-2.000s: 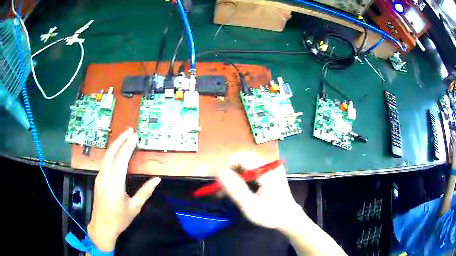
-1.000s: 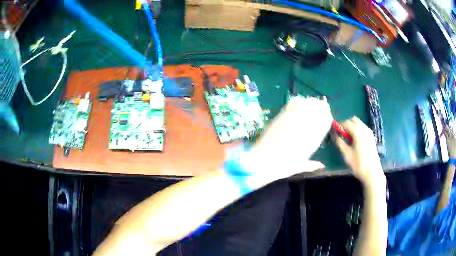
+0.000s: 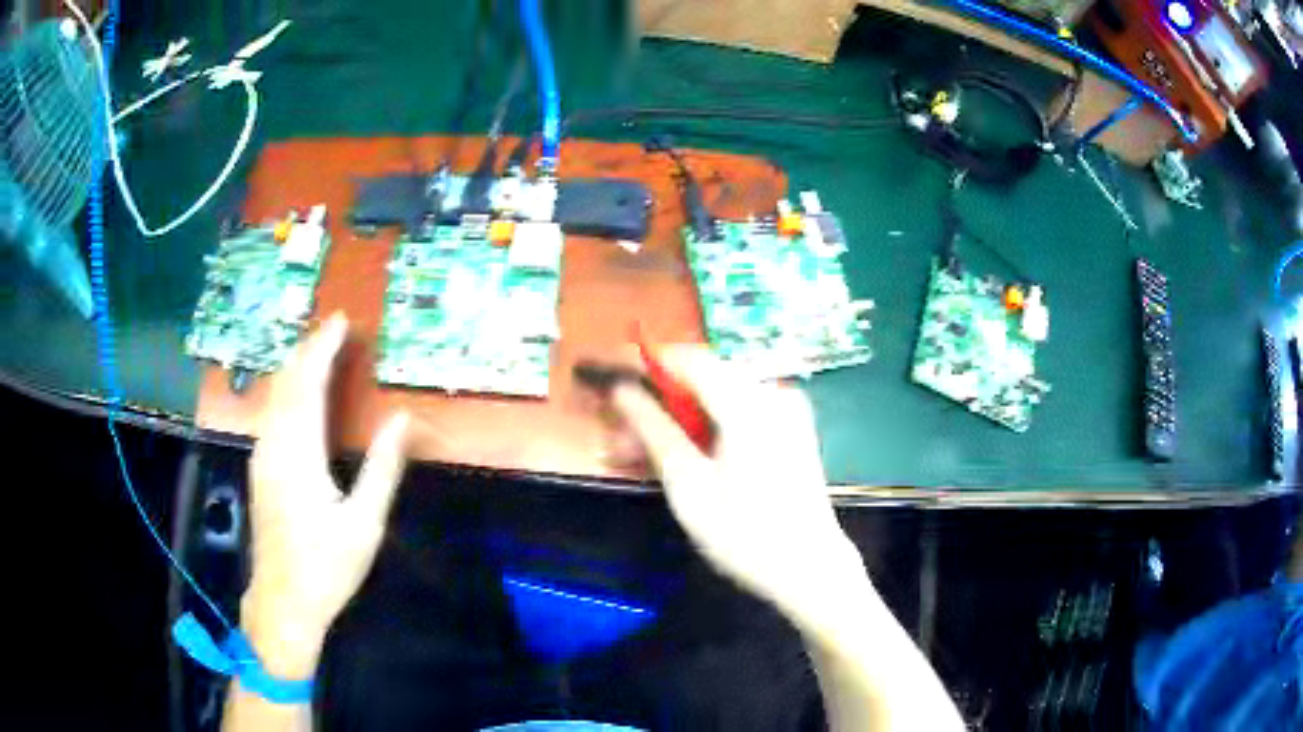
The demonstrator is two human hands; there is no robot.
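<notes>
My right hand (image 3: 736, 451) is blurred and closed around a red-handled tool (image 3: 675, 398) over the front of the orange base board (image 3: 593, 443). A small dark piece (image 3: 607, 378) shows at its fingertips; I cannot tell what it is. My left hand (image 3: 322, 472), with a light-blue wrist strap (image 3: 265, 675), is open and empty at the front edge, between the leftmost circuit board (image 3: 257, 300) and the second board (image 3: 469, 315). The second board butts against the black connector bar (image 3: 607, 208). A third board (image 3: 779, 298) lies behind my right hand.
Another circuit board (image 3: 979, 343) lies on the green mat at right, with a thin black cable at its back. Beyond it is a black remote control (image 3: 1155, 358). Looped black cables (image 3: 986, 136) lie behind. A fan (image 3: 43, 157) stands at left. A blue sleeve (image 3: 1229, 665) shows at lower right.
Both hands have left the rightmost board and moved left to the base board. The dark plug at that board's front right corner two seconds ago no longer shows there. My view has shifted.
</notes>
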